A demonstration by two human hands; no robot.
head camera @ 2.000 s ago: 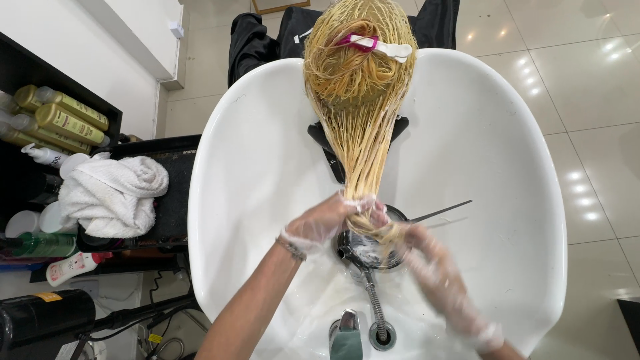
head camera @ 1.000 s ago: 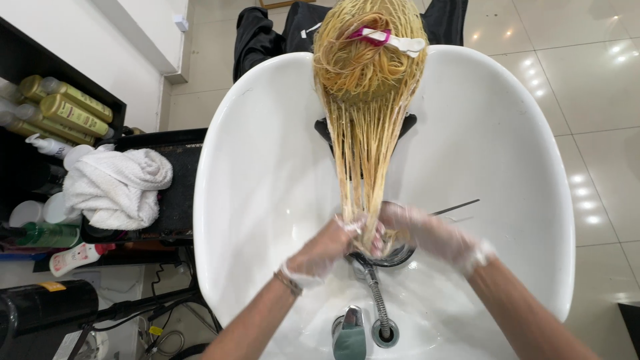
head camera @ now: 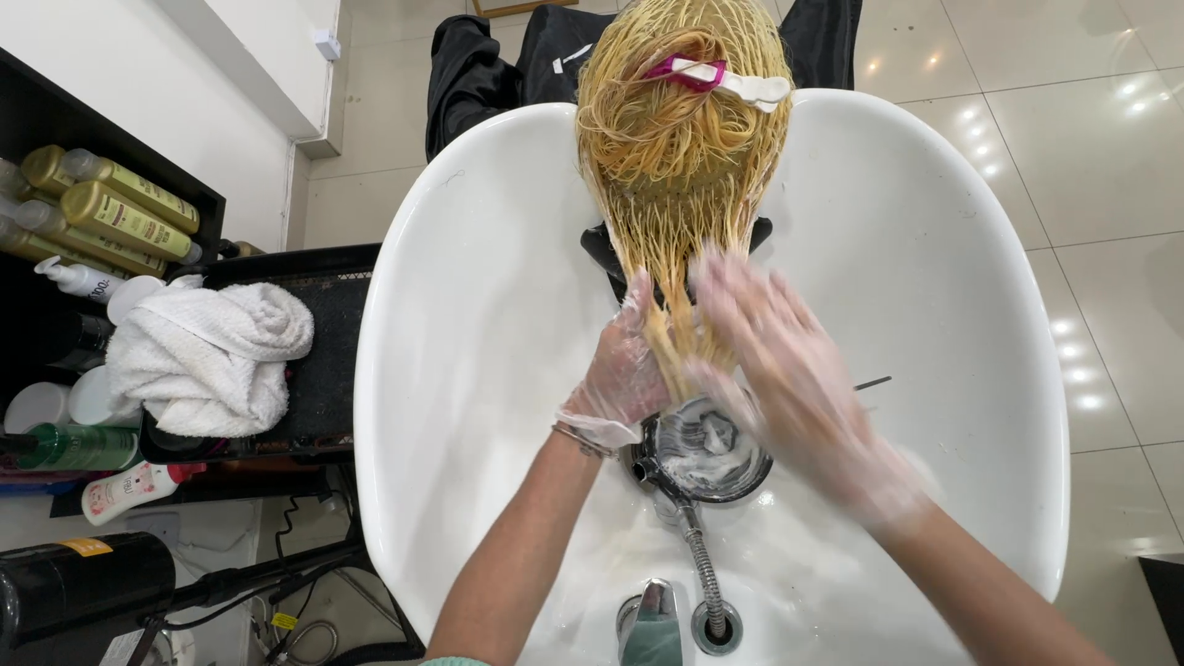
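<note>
Long wet blond hair hangs from a person's head into a white salon wash basin. A pink and white hair clip holds a coil of it on top. My left hand, in a clear plastic glove, lies against the left side of the strands, palm inward, fingers up. My right hand, gloved too and motion-blurred, is at their right side with fingers extended; whether it touches them is unclear. Just below the hair ends sits a black bowl with white cream. The dark handle of some tool shows beyond my right hand.
A chrome faucet and a metal hose stand at the basin's near end. To the left, a black trolley carries a crumpled white towel, beside several product bottles. A black cape covers the person beyond the basin.
Both hands were together at the hair ends one second ago; now they are farther up the strands and apart, with the fingers extended. The bowl of cream has come into fuller view.
</note>
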